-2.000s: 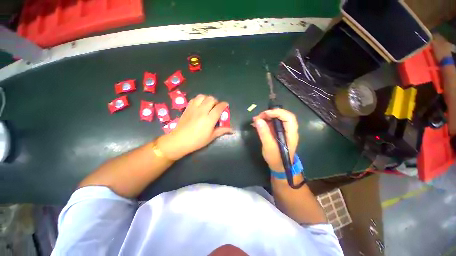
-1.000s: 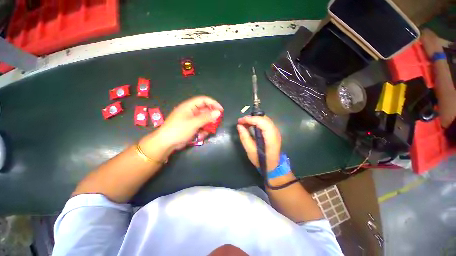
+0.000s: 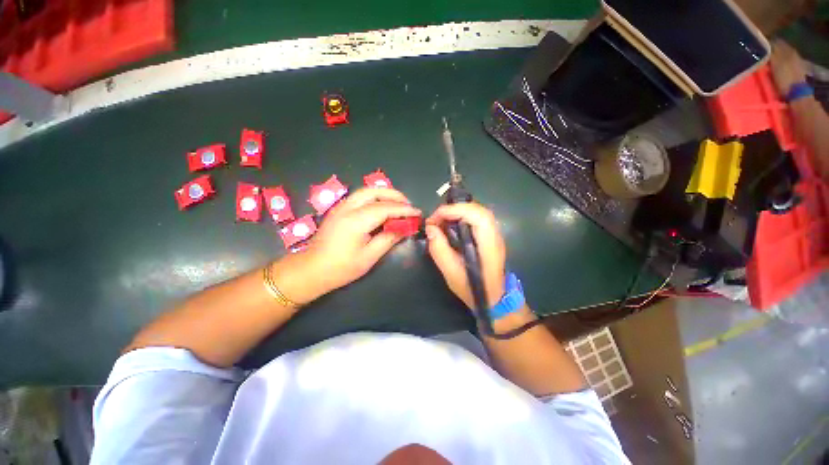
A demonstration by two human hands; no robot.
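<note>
My left hand (image 3: 357,232) holds a red module (image 3: 403,225) by its fingertips, just above the bench. My right hand (image 3: 471,243) holds the black soldering iron (image 3: 465,245), its metal tip pointing up and away; the right fingertips are close to the held module, and touching cannot be told. Several red modules with silver-white discs, such as this red module (image 3: 248,202), lie to the left and beyond my left hand. One module with a yellow-gold centre (image 3: 335,107) lies farther back. A small white piece (image 3: 444,189) lies beside the iron.
A dark mat (image 3: 545,150) with silver strands, a round tin (image 3: 632,165), a black block with a yellow top (image 3: 715,170) and a beige-rimmed black rectangle (image 3: 688,41) are at the right. Red trays (image 3: 86,36) sit at the edges. Another person's arm (image 3: 804,118) shows at far right.
My left hand has gone from lying over modules to holding one up near my right fingertips. My right hand and the iron have shifted left in view.
</note>
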